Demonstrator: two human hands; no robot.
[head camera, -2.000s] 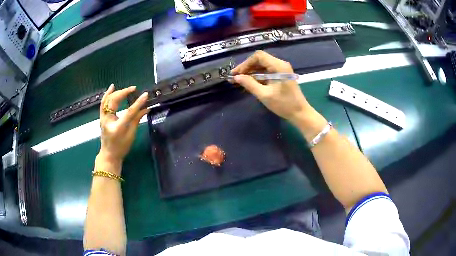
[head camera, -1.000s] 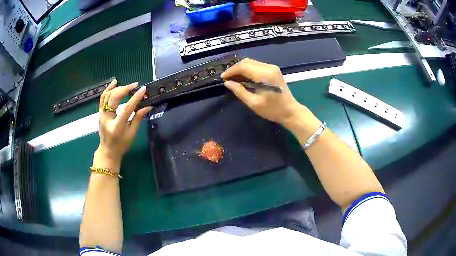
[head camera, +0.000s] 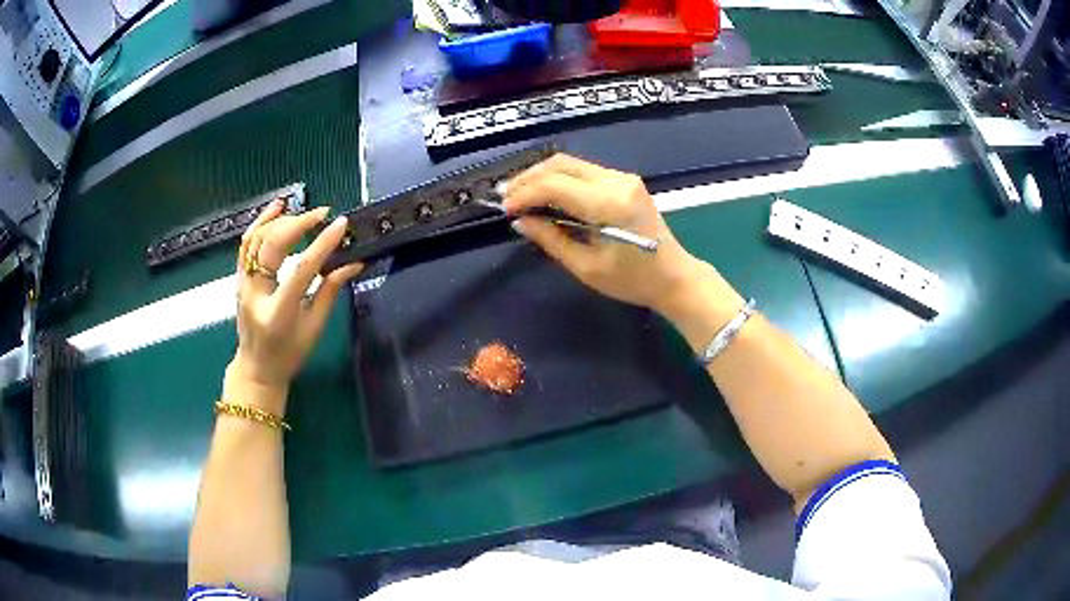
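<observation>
My left hand grips the left end of a dark carrier strip with a row of small round workpieces in its seats. The strip lies slanted along the back edge of the black tray. My right hand holds a thin metallic pen-like tool, perhaps tweezers. Its tip is at a seat right of the strip's middle. My fingers cover part of the strip's right end. A pile of tiny copper-coloured parts lies on the tray.
Behind are silvery carrier strips, a plain black block, a blue bin and a red bin. A white power strip lies right. Another dark strip lies left, with stacked strips at the left edge.
My right hand with the tool has moved left along the strip to another seat. My left hand still holds the left end. The separate dark strip at left has shifted slightly right.
</observation>
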